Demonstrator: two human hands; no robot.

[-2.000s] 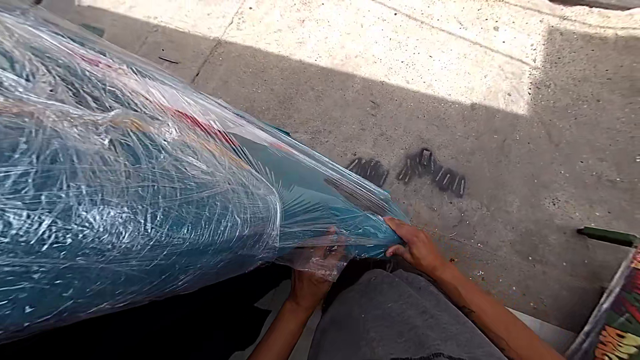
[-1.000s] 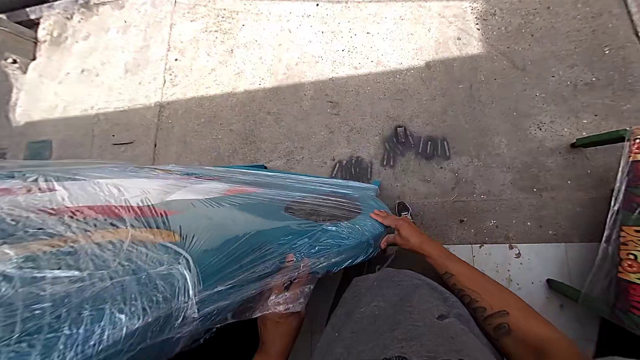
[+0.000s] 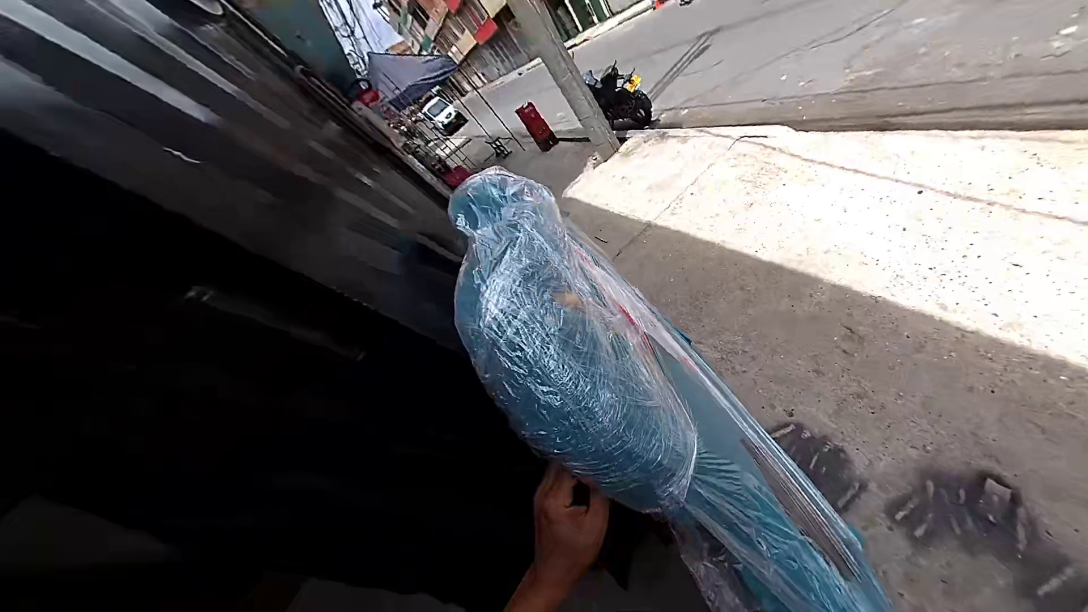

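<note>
A long blue object wrapped in clear plastic film (image 3: 586, 399) runs from the middle of the view down to the lower right, with red and white markings showing through the wrap. Its far end is rounded and bunched in film. My left hand (image 3: 571, 523) is at the underside of the thick bulging part, fingers curled against it; the fingertips are partly hidden, so its hold is unclear. My right hand is not in view. Loose film hangs beneath the object, right of my left hand.
A dark shutter-like wall (image 3: 340, 195) rises on the left. Beyond the wrapped object are a concrete pole (image 3: 565, 76), a parked motorcycle (image 3: 625, 95), a red upright object (image 3: 535, 126) and a dark canopy (image 3: 408, 76). Dark marks (image 3: 969, 510) stain the pavement (image 3: 765, 314) at right.
The view has swung far up and left to the street. My left hand is now at the thick bulging part, away from the narrow end. My right hand, earlier on that end, has gone from view.
</note>
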